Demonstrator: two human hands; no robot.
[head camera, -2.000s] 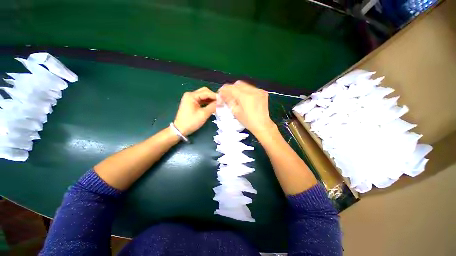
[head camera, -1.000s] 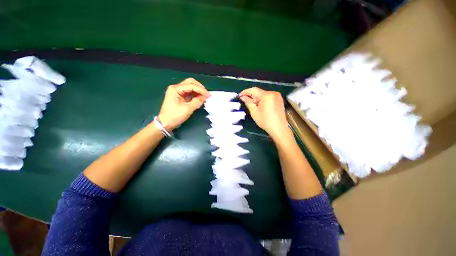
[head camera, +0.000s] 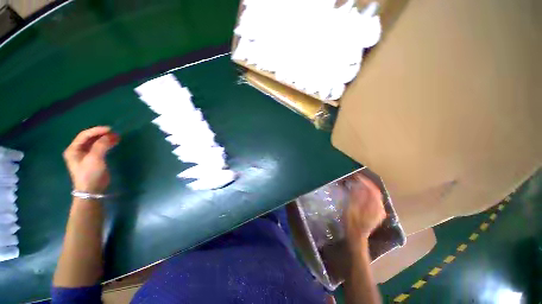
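The working row of white packets (head camera: 187, 127) lies overlapped on the dark green bench, with no hand on it. My left hand (head camera: 90, 160) is raised left of the row, fingertips close together; whether it holds something thin I cannot tell. My right hand (head camera: 364, 205) is blurred, down at the lower box with clear plastic liner (head camera: 324, 217) below the bench edge; its fingers and anything in them are unclear. The waiting stack of packets (head camera: 8, 202) is cut off at the left edge.
Packed rows (head camera: 303, 44) lie white in the carton at the top. The carton's large brown flap (head camera: 440, 113) fills the right. A gold-brown bundle (head camera: 285, 95) lies along the carton's near edge. The green floor has a yellow marking line (head camera: 454, 261) at lower right.
The view has swung right and down. Both hands have left the top of the packet row; my right hand has moved to the lower box, my left hand away to the left.
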